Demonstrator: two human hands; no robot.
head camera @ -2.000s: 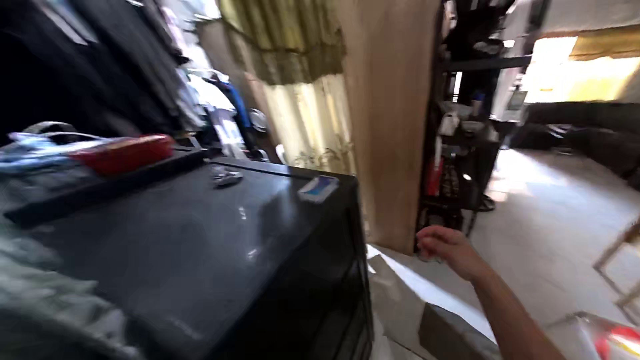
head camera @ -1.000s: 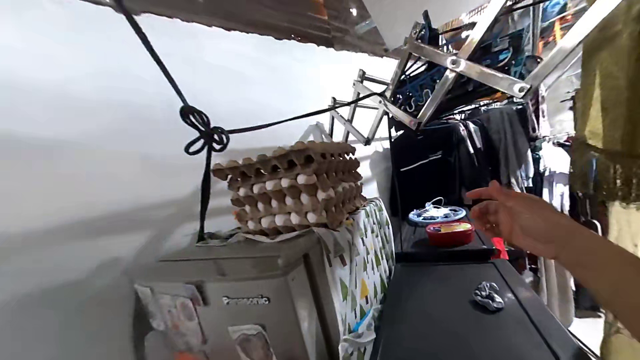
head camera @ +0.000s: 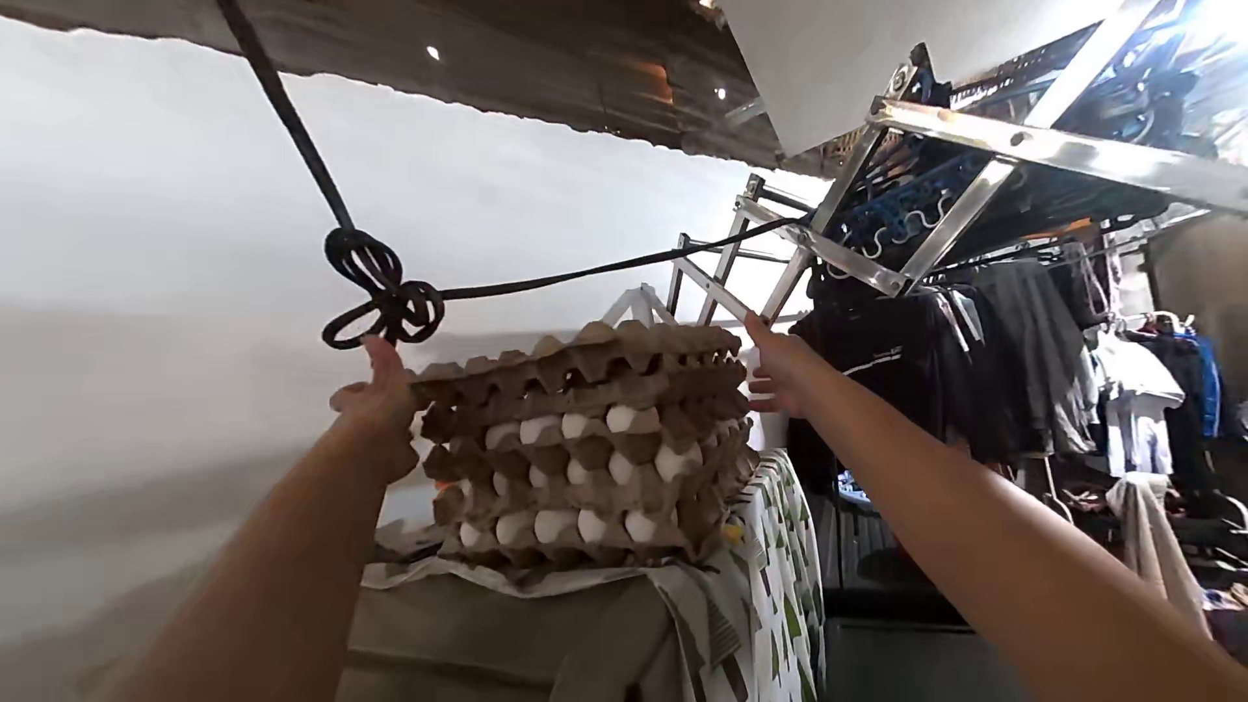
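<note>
A stack of cardboard egg trays (head camera: 585,458) stands on a cloth-covered refrigerator (head camera: 487,634); white eggs (head camera: 557,526) show between its lower layers. My left hand (head camera: 378,414) is at the stack's upper left corner, thumb up, its fingers partly hidden. At the upper right side of the stack is my right hand (head camera: 777,370), fingers apart; whether it touches the trays is unclear. A knotted black cord (head camera: 385,292) hangs just above my left hand and runs to the right, behind the stack's top.
A folding metal rack (head camera: 1014,146) juts out at the upper right, close above my right arm. Dark clothes (head camera: 907,370) hang behind it. A patterned cloth (head camera: 780,575) drapes down the refrigerator's right side. Rusty corrugated roofing (head camera: 546,78) slopes overhead.
The view has swung left and closer to the egg trays. My left hand has come into view at their left side. My right hand has moved from beyond the trays to their right side.
</note>
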